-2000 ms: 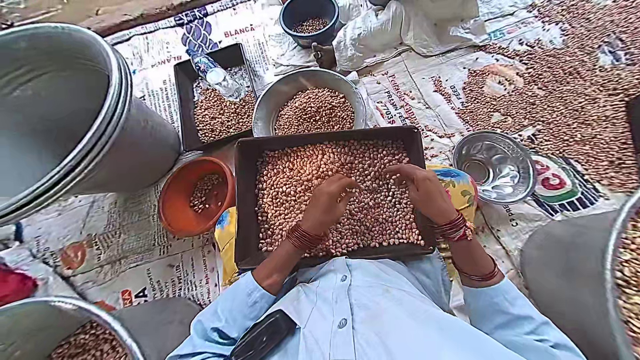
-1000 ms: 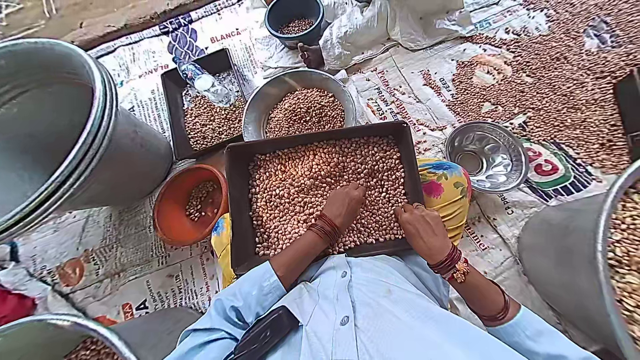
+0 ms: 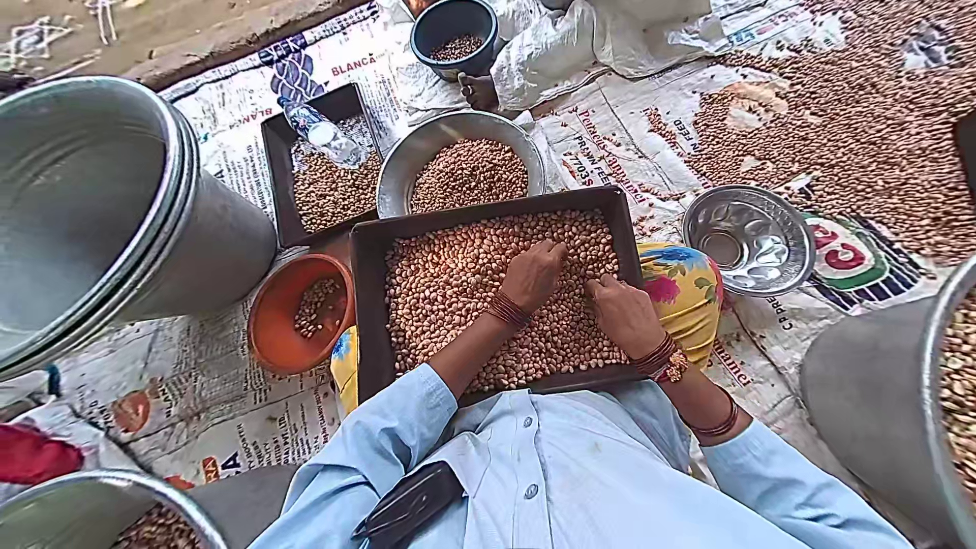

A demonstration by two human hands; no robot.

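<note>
A dark rectangular tray (image 3: 371,305) full of light brown nuts or seeds (image 3: 450,297) rests on my lap. My left hand (image 3: 534,276) is over the upper right part of the nuts, its curled fingertips touching them. My right hand (image 3: 625,314) lies close by at the tray's right side, fingers bent down to the nuts. Whether either hand pinches a nut cannot be seen. Just beyond the tray stands a round metal basin (image 3: 396,171) of smaller-looking nuts. An orange bowl (image 3: 263,324) with a few nuts sits to the left.
Stacked metal tubs (image 3: 221,244) stand left, and metal tubs with nuts (image 3: 869,396) at lower right and lower left (image 3: 191,507). A second tray (image 3: 286,183) holds nuts and a plastic bottle (image 3: 324,136). A fluted metal bowl (image 3: 797,236), a dark bucket (image 3: 450,23) and spread nuts (image 3: 854,130) lie beyond.
Since one second ago, my left hand has moved up and away from my body over the nuts. My right hand has come from the tray's right rim inward onto the nuts.
</note>
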